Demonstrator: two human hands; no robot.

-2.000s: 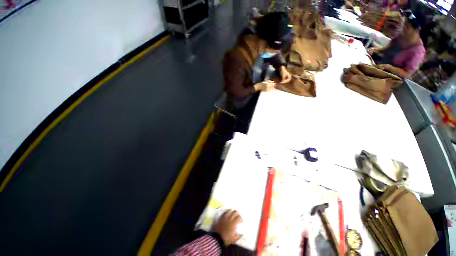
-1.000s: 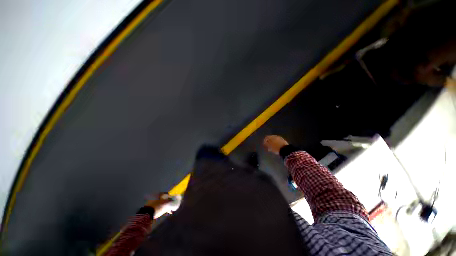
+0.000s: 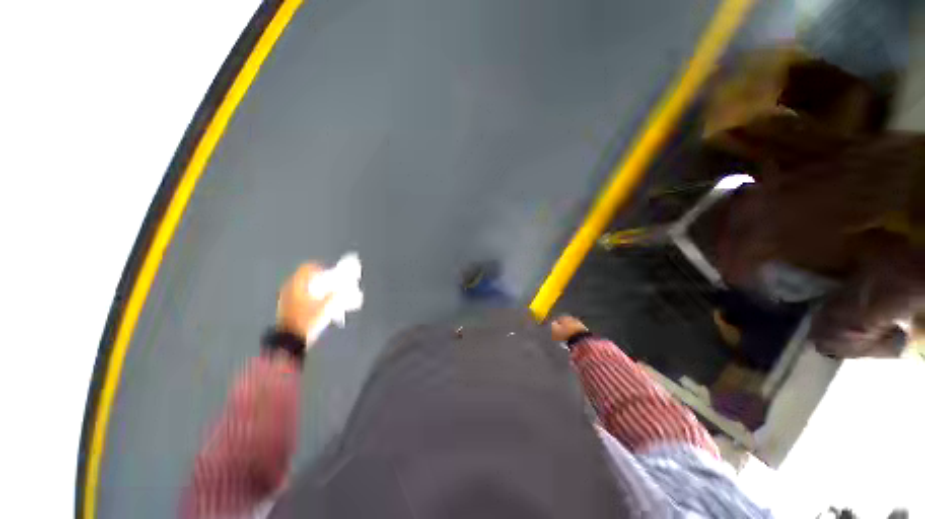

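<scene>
My left hand (image 3: 300,302) is out over the grey floor on the left, shut on a white crumpled thing (image 3: 343,288) that looks like tissue or cloth. My right hand (image 3: 568,327) is small and blurred beside the right edge of my dark apron (image 3: 477,405). Its fingers are partly hidden, and I cannot tell whether it holds anything. Both sleeves are red and white. The tip of a blue and dark shoe (image 3: 485,282) shows beyond the apron.
A yellow floor line (image 3: 629,174) runs up to the right, and another (image 3: 172,218) curves along the white wall at left. A blurred seated person (image 3: 842,233) and a pale seat frame (image 3: 700,238) are at right. A white table (image 3: 862,431) fills the lower right corner.
The view has swung towards the floor, away from the table. My left hand has moved forward, up in the picture, with the white thing. My right hand now shows lower and nearer the apron.
</scene>
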